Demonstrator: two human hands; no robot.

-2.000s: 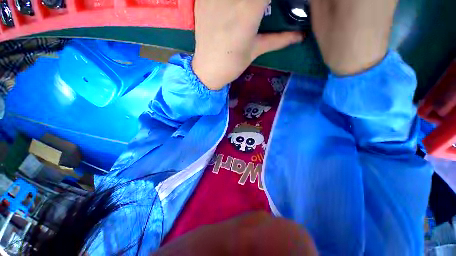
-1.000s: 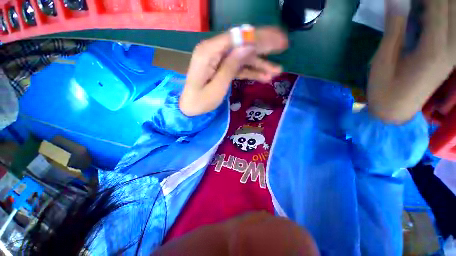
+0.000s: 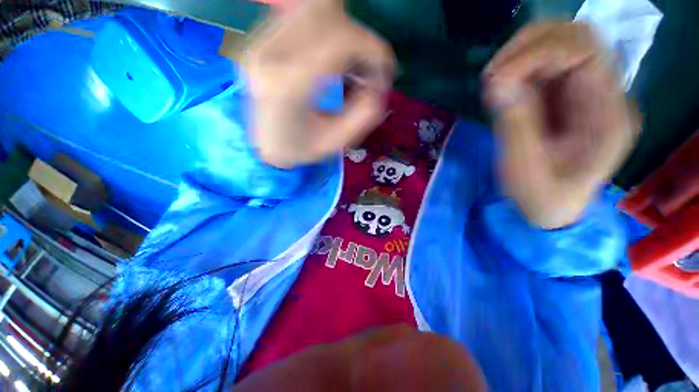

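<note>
My left hand (image 3: 318, 88) is blurred, over the near edge of the dark green bench (image 3: 406, 69), with its fingers curled into a ring. My right hand (image 3: 563, 119) is also blurred and curled, to the right of it. The two hands are apart. Whether either holds something cannot be made out. A dark round unit (image 3: 479, 14) with a bright rim shows at the top edge of the picture, cut off, between and beyond the hands. A white sheet or tissue (image 3: 625, 34) lies on the bench beyond my right hand.
A red tray (image 3: 663, 253) is at the right edge, with a glossy part partly visible in it. A blurred red patch (image 3: 285, 4) shows at the top left. A blue stool (image 3: 138, 73) stands on the blue floor at left, with open cardboard boxes (image 3: 54, 180) below it.
My right hand has moved left from the right edge and curled. My left hand has moved slightly left; the white-and-orange piece on its fingers no longer shows. The left red tray has almost left the view.
</note>
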